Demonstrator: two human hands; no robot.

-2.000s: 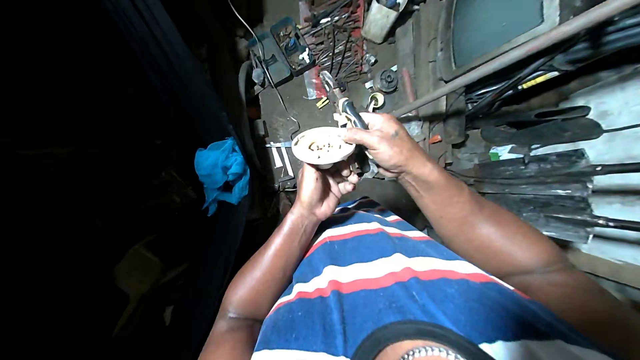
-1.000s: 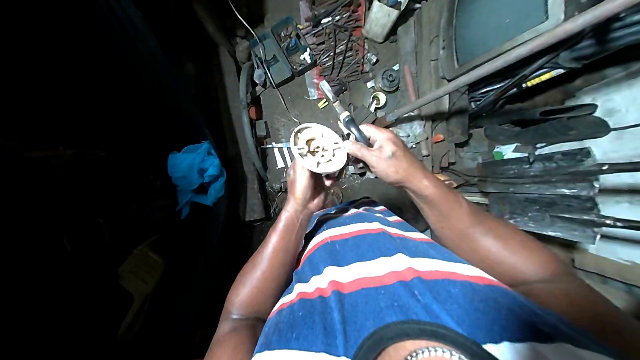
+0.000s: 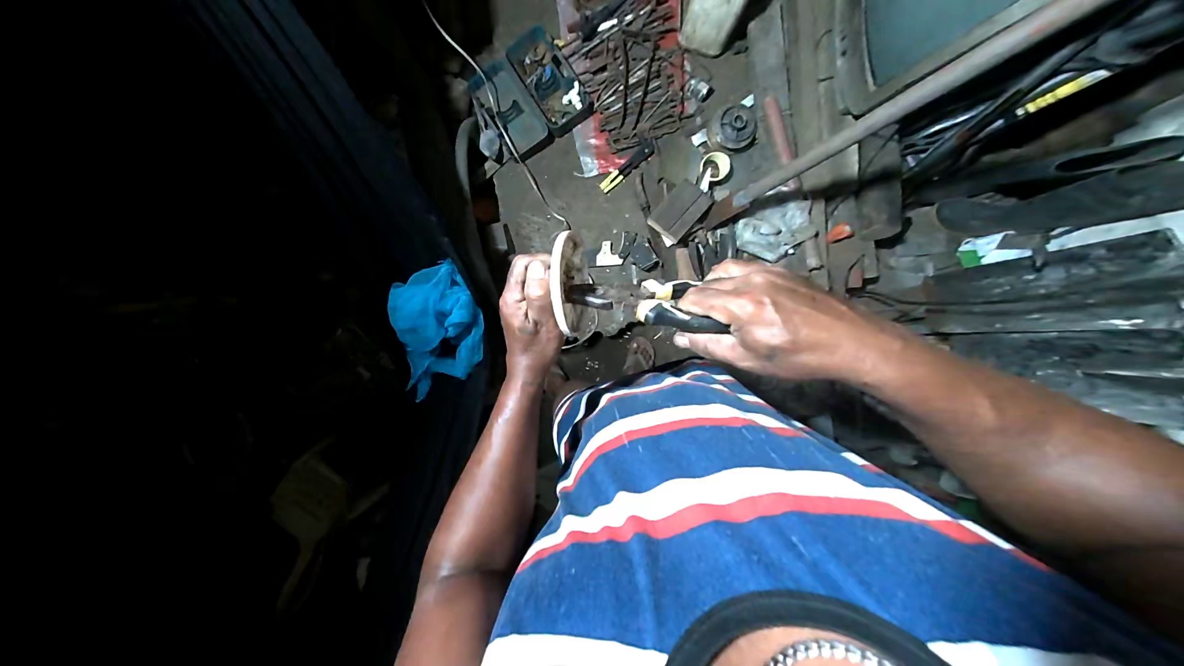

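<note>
A round off-white part, shallow like a cap or housing (image 3: 559, 287), stands on edge in my left hand (image 3: 529, 310), its hollow side facing right. My right hand (image 3: 772, 314) is closed around black-and-cream handled pliers (image 3: 683, 316). The jaws of the pliers point left, at the hollow side of the round part; whether they touch or grip something inside cannot be told.
Beyond my hands, the floor holds an open dark toolbox (image 3: 527, 97), a pile of thin metal rods (image 3: 636, 79), a yellow-tipped tool (image 3: 627, 166) and a wooden block (image 3: 680, 211). A blue cloth (image 3: 435, 324) hangs left. A long pole (image 3: 888, 120) slants at the right.
The round part has turned from facing up to standing on edge. My right hand has moved from the part's rim to the right, and the pliers' jaws now point left toward the part.
</note>
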